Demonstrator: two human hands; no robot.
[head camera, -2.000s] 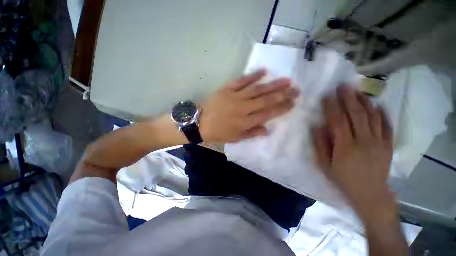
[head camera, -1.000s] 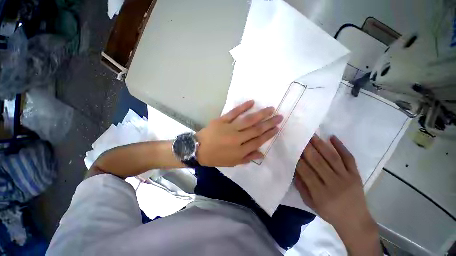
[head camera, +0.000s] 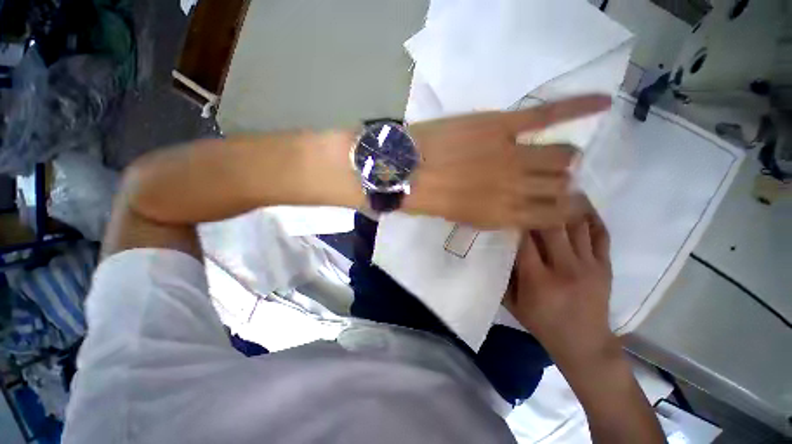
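Note:
A white garment panel with a narrow dark-outlined rectangle lies on the table, its upper part folded over. A second white panel with a dark line along its edge lies to the right, under the presser foot. My left hand is over the first panel, slightly blurred, index finger stretched toward the foot and the other fingers bent. My right hand is just below it at the right edge of the first panel, fingers bent. The fingertips of both hands overlap, so any grip on cloth is hidden.
The machine head is at the upper right. The pale table has a brown wooden part at its left. White pieces lie on and beside the dark-clothed lap. Plastic bags and striped cloth are at the left.
Since one second ago, my left hand has moved right and up from lying flat on the panel to meet my right hand. Earlier, both hands were on white cloth nearer the foot.

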